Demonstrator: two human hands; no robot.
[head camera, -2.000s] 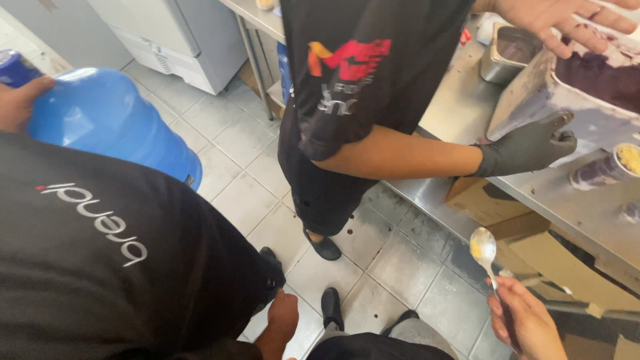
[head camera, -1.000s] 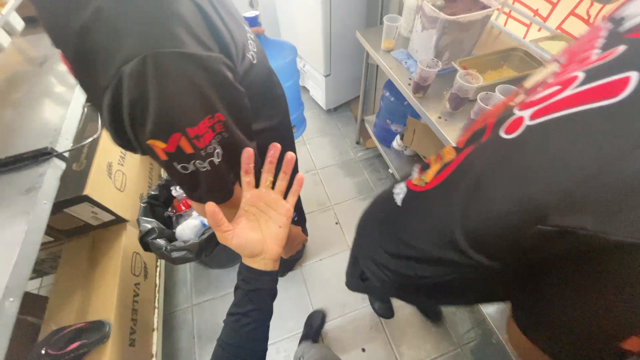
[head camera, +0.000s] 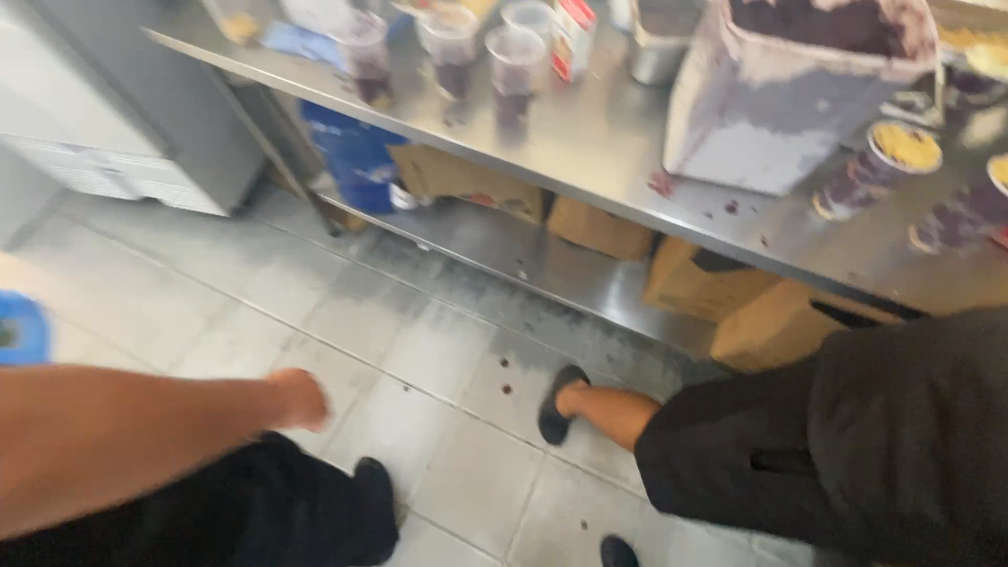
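Note:
Neither of my hands is in view. A white plastic tub (head camera: 748, 134) smeared with dark purple food stands on the steel table (head camera: 583, 150). Right of it is a purple-streaked cup with yellow topping (head camera: 878, 169), and a similar cup (head camera: 961, 209) sits near the right edge. Toward the table's left part are several clear plastic cups, one partly filled with purple food (head camera: 516, 71), near a red and white carton (head camera: 572, 39). A metal container (head camera: 661, 47) touches or stands close to the tub's left side. The picture is blurred.
A co-worker's bare forearm (head camera: 157, 425) reaches in from the left, above dark trousers. Another person's leg (head camera: 614, 409) and dark clothing are at right. Cardboard boxes (head camera: 709, 283) and a blue container (head camera: 350, 157) occupy the lower shelf. A white appliance (head camera: 79, 102) stands at upper left.
The view has swung strongly toward the table and floor. My open left hand, raised one second ago, is out of view. My right hand held a spoon two seconds ago; neither shows now.

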